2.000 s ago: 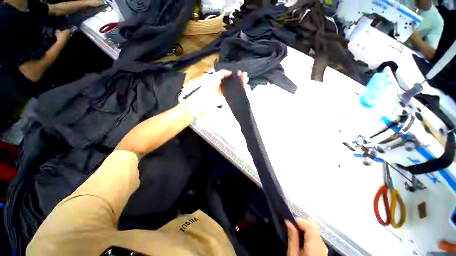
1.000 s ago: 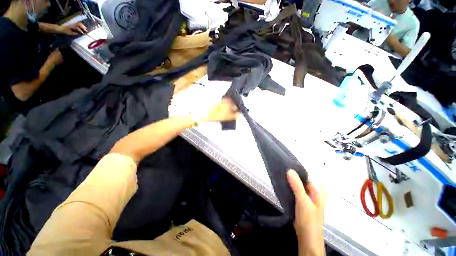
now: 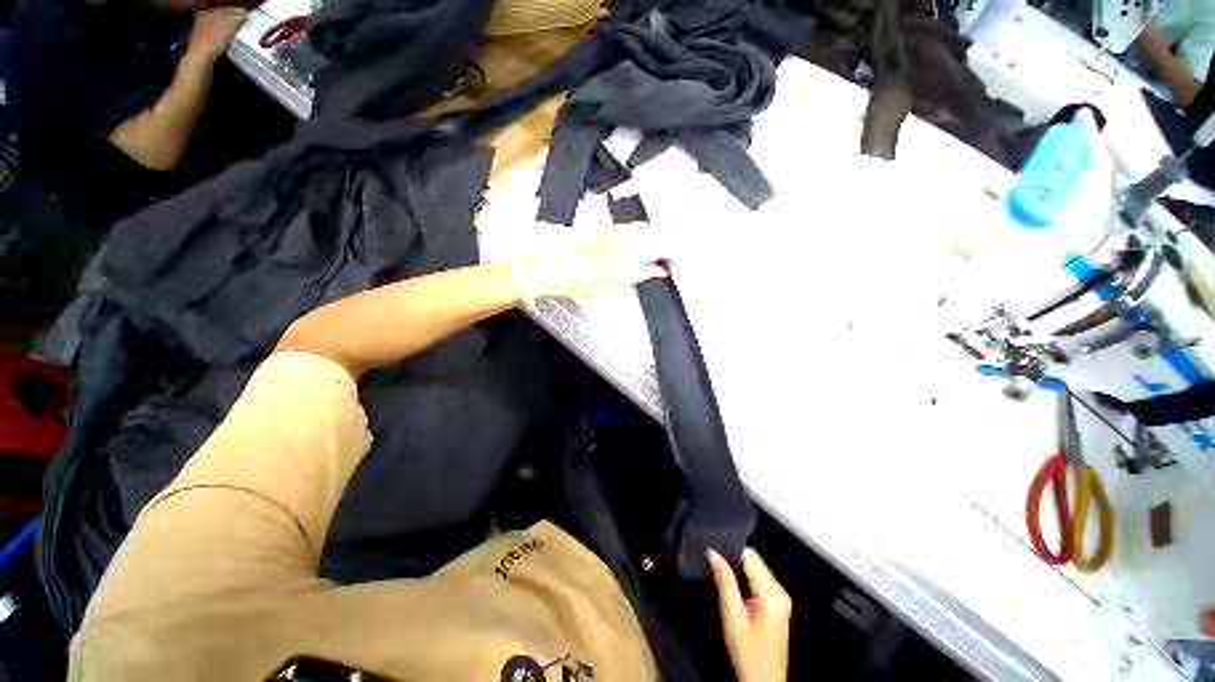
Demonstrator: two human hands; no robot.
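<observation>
A dark fabric strip runs across the white table and over its front edge. My left hand lies on the strip near its far end, overexposed; a short end of the strip shows beyond the fingers. My right hand grips the near end between thumb and fingers, just off the table's front edge. The pile of cut dark strips lies beyond my left hand, with several ends trailing on the table.
Large dark garment pieces hang at left and over my lap. The sewing machine stands at right with a blue bottle-shaped part. Scissors and a small brown block lie right. A person's arm is upper left.
The strip, earlier twisted and opened wide between my hands, now lies flatter and straighter. My right hand has moved down and left to the table's front edge. My left hand now presses on the strip.
</observation>
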